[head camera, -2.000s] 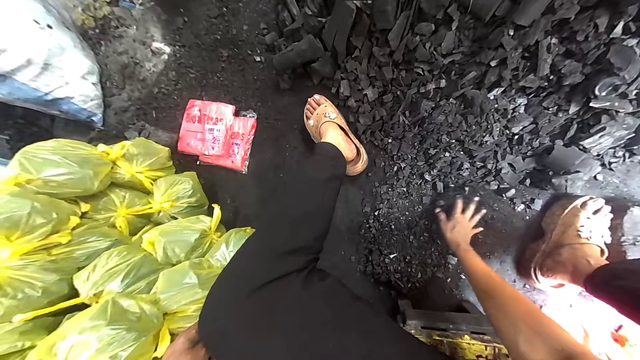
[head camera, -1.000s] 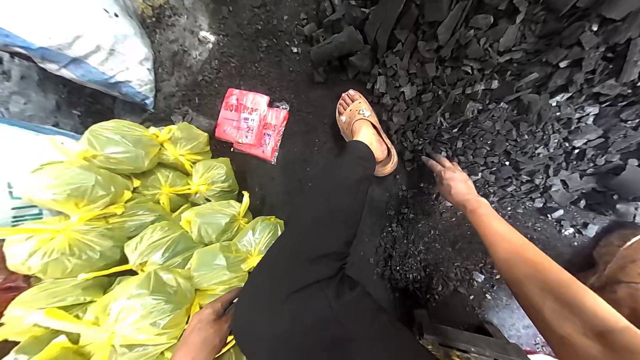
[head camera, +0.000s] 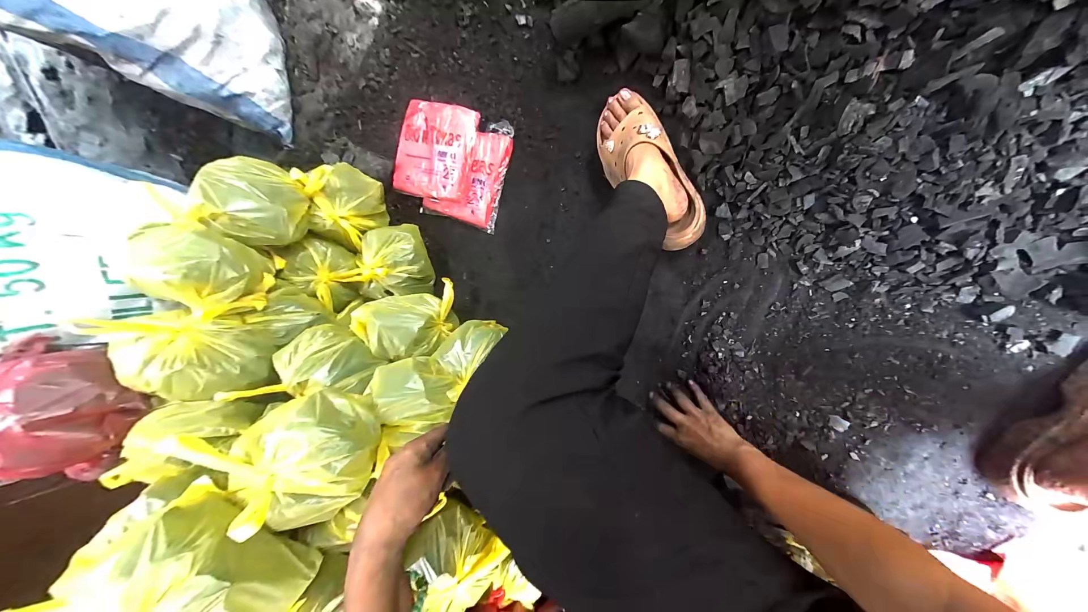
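My left hand (head camera: 414, 480) is at the lower centre, between the tied yellow plastic bags (head camera: 306, 450) and my black-trousered leg (head camera: 544, 382); its fingertips are hidden by the leg, so its grip does not show. On the other side of the leg, my right hand (head camera: 699, 425) rests palm down with fingers spread on the dusty black ground, holding nothing. Broken charcoal (head camera: 850, 153) is heaped beyond it, at the upper right.
Two flat red plastic packets (head camera: 438, 153) lie above the bags. My foot in a tan clog (head camera: 654, 170) stands beside the charcoal. White-and-blue sacks (head camera: 204, 51) and a red bag (head camera: 64, 408) are at the left. Another foot (head camera: 1050, 442) shows blurred at the right edge.
My right hand has moved from the charcoal's edge back towards my leg, with its fingers now spread on the ground. More of my left hand shows than two seconds ago.
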